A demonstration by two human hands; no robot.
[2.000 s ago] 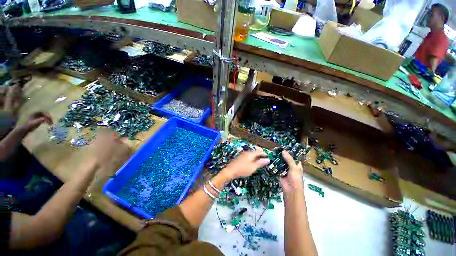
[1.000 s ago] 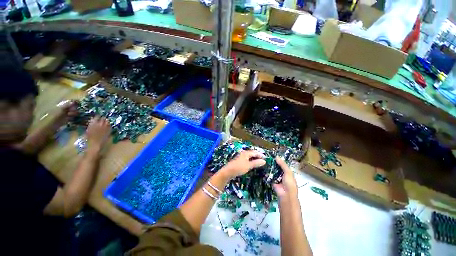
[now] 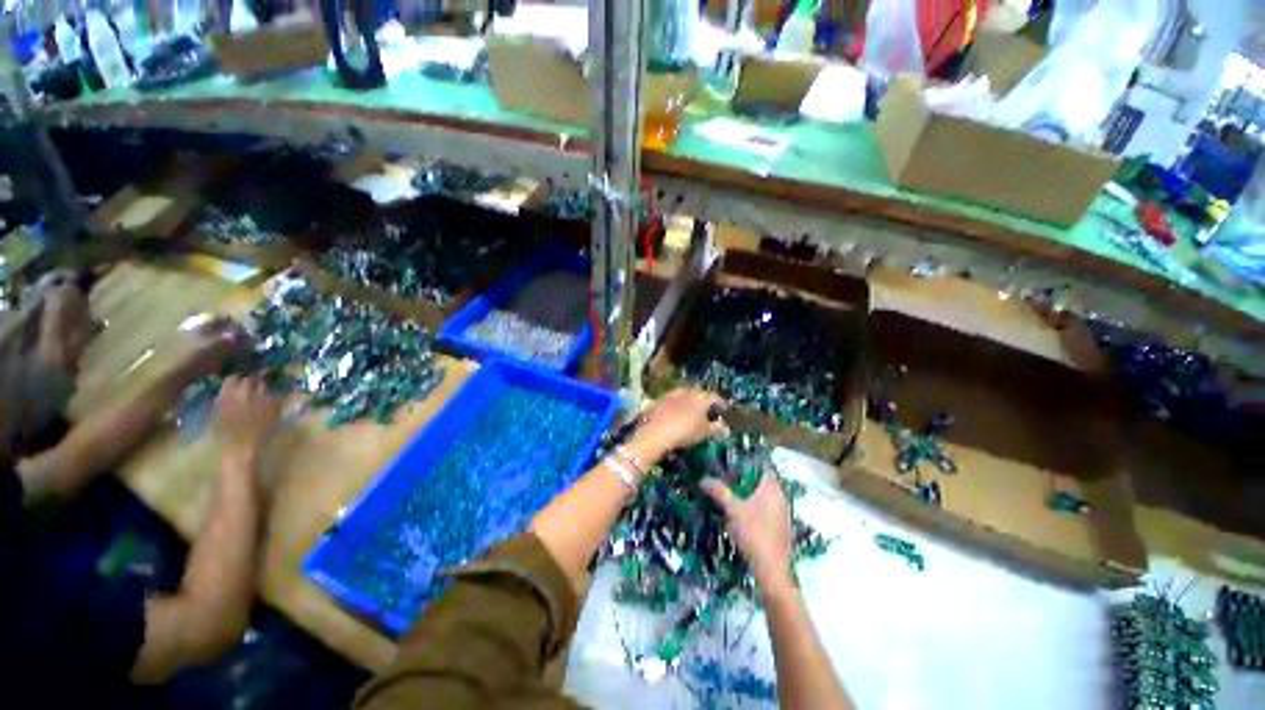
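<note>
A tangled heap of green and black circuit boards [image 3: 669, 552] lies on the white surface [image 3: 916, 624] in front of me. My left hand [image 3: 683, 420], with bracelets at the wrist, is at the back of the heap, its fingers curled around something small and dark, likely a board. My right hand [image 3: 753, 511] is at the heap's right side, thumb and fingers on boards; blur hides whether it grips one. Small blue parts [image 3: 728, 680] lie in front of the heap, near my body.
A large blue bin [image 3: 364, 511] of blue-teal parts stands left, a smaller blue bin [image 3: 569, 361] behind it. A full carton [image 3: 837, 441] and a wider carton [image 3: 999, 534] stand behind right. A metal post [image 3: 615, 208] rises behind the heap. Another person's arms [image 3: 229, 513] are at left.
My hands have moved apart, the left up and back, the right lower and to the left. The cluster of boards held up between them earlier no longer shows there.
</note>
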